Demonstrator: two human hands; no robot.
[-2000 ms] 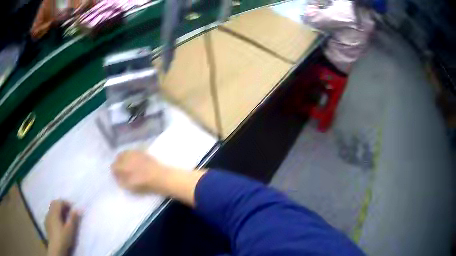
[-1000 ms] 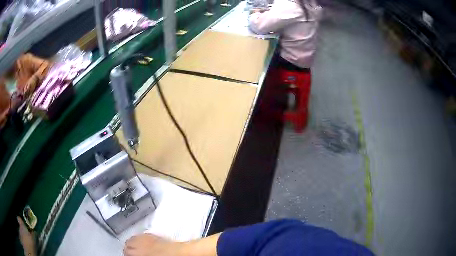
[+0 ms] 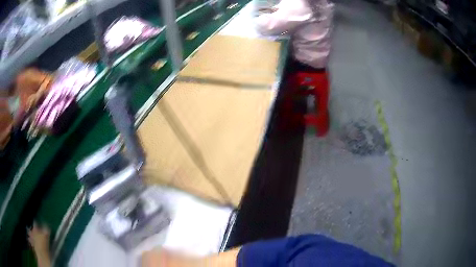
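The view is blurred. My left hand (image 3: pixel 39 238) is small at the lower left, over the green conveyor belt (image 3: pixel 60 177); whether it holds anything cannot be told. My right hand (image 3: pixel 164 258) is at the bottom edge, partly cut off, on the white mat (image 3: pixel 195 224) just below the screw feeder; its fingers cannot be made out. The silver-grey screw feeder (image 3: pixel 122 201) stands on the mat. The grey electric screwdriver (image 3: pixel 124 121) hangs upright behind the feeder, held by neither hand.
Cardboard sheets (image 3: pixel 209 125) cover the bench beyond the feeder, with a dark cord across them. Small pieces ride the belt farther up. A person in pink (image 3: pixel 308 34) sits on a red stool (image 3: pixel 313 99). Pink bundles (image 3: pixel 65 99) lie across the belt. Metal posts (image 3: pixel 171 36) rise beside it.
My left hand has moved from the mat to the belt. A shell seen beside it a second ago no longer shows. My right hand sits lower in view, and the view has shifted.
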